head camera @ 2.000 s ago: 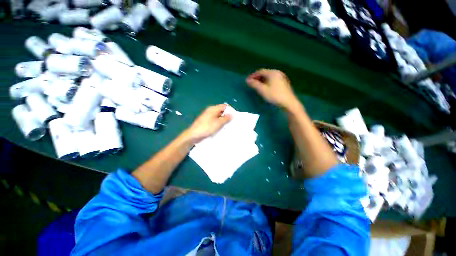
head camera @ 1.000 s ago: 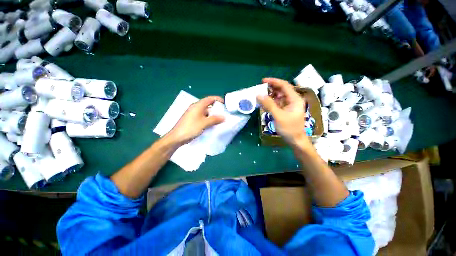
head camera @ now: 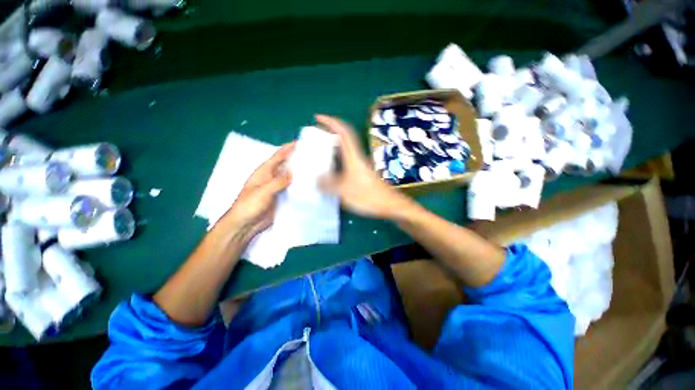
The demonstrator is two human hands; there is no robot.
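A white cylinder unit point(head camera: 314, 158) is held upright-looking between my two hands, above the white wrapping sheets point(head camera: 311, 221). My left hand point(head camera: 263, 190) is on its left side, fingers curled against it. My right hand point(head camera: 354, 175) is on its right side, blurred, with fingers around its edge. The unit's ends cannot be made out. Another part of the sheets point(head camera: 235, 169) lies flat to the left, partly under my left hand. The small cardboard box point(head camera: 427, 185) of dark, white and light blue round discs point(head camera: 419, 141) stands right of my right hand.
White cylinder units point(head camera: 65, 217) are piled at the left, with more point(head camera: 91, 53) at the back left. Another white pile point(head camera: 549, 122) lies right of the box. A large open carton point(head camera: 648, 259) with soft white pieces point(head camera: 583, 266) stands below the bench edge at the right.
The view has shifted right. My right hand has come away from the disc box towards my left hand. The cylinder unit has turned from lying sideways to pointing away from me.
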